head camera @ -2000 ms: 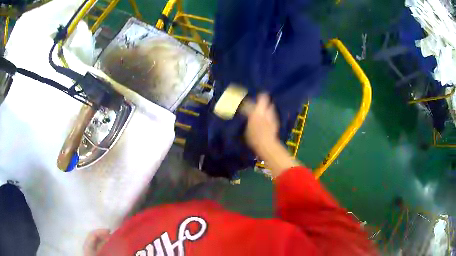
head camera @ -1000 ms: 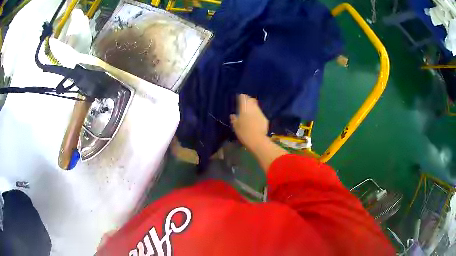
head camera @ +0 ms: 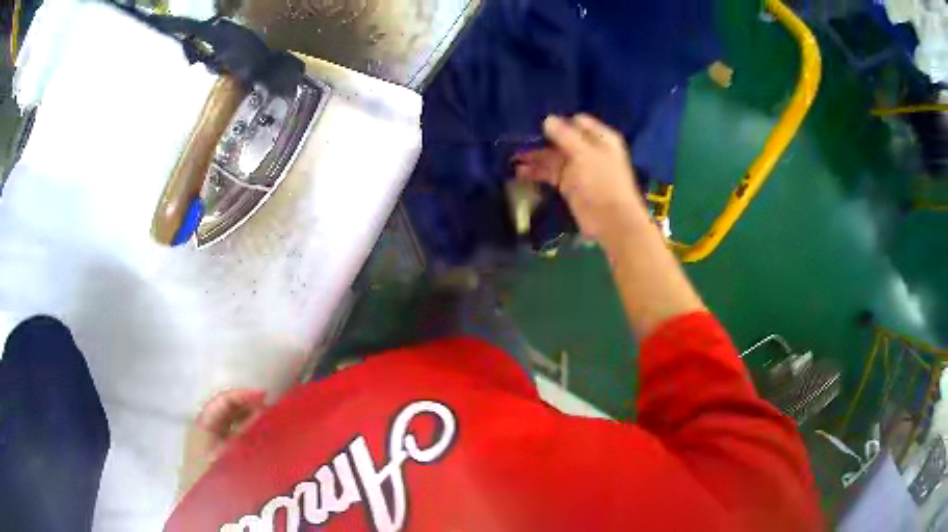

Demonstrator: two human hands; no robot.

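Dark navy garments (head camera: 499,62) lie heaped beyond the table's right end, with a pale patch or tag (head camera: 523,206) near their lower part. My right hand (head camera: 593,171) is over the lower part of this heap, fingers bent; whether cloth is pinched between them cannot be told. My left hand (head camera: 231,414) is low at the left by the table's front edge, small, blurred and partly hidden by my red sleeve; what it holds cannot be told. The steam iron (head camera: 255,140) stands on the white-covered table, its brown handle to the left, with no hand on it.
The stained iron rest (head camera: 385,31) is cut off by the top edge. A navy padded board (head camera: 47,426) lies at the lower left of the white table cover (head camera: 135,301). A yellow cart rail (head camera: 774,145) curves right of the garments above green floor. A wire rack (head camera: 800,379) is lower right.
The view has shifted, so the iron appears further right and higher. My right hand has moved from lying on the navy cloth to its lower edge. My left hand has come into view.
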